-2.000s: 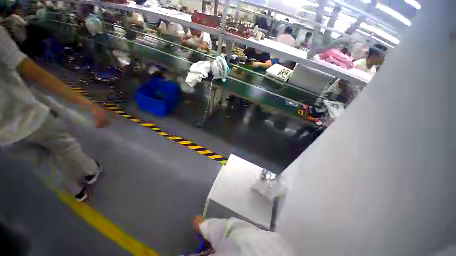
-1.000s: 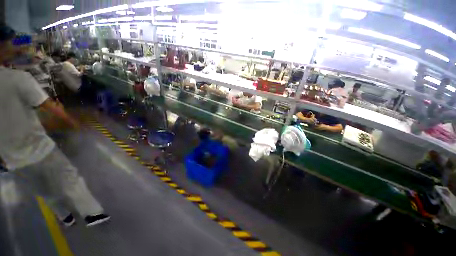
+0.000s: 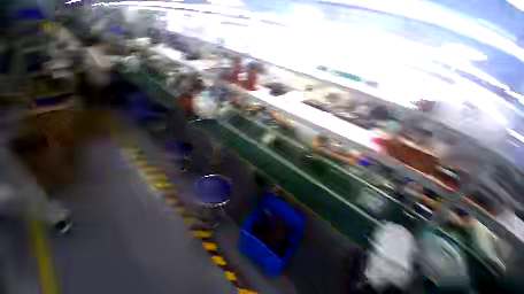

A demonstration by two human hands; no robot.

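Neither of my hands is in the picture. The view is strongly blurred. Nearest in front of me on the right, a blue plastic crate [image 3: 272, 234] stands on the grey floor with dark contents that I cannot make out. A round blue stool [image 3: 213, 190] stands behind it. The long green-topped workbench [image 3: 299, 182] runs from the upper left to the lower right. White cloth or bags [image 3: 390, 255] hang at its near side at the lower right.
A yellow and black striped line [image 3: 211, 247] runs along the floor beside the crate. A plain yellow line [image 3: 41, 252] lies at the left. A blurred person's shoe [image 3: 62, 223] shows at the left edge area. A red-brown box [image 3: 411, 156] sits on the upper shelf.
The view has swung along the bench. The crate, stool and hanging white cloth now appear lower and farther right. The walking person at the left is mostly out of view or blurred.
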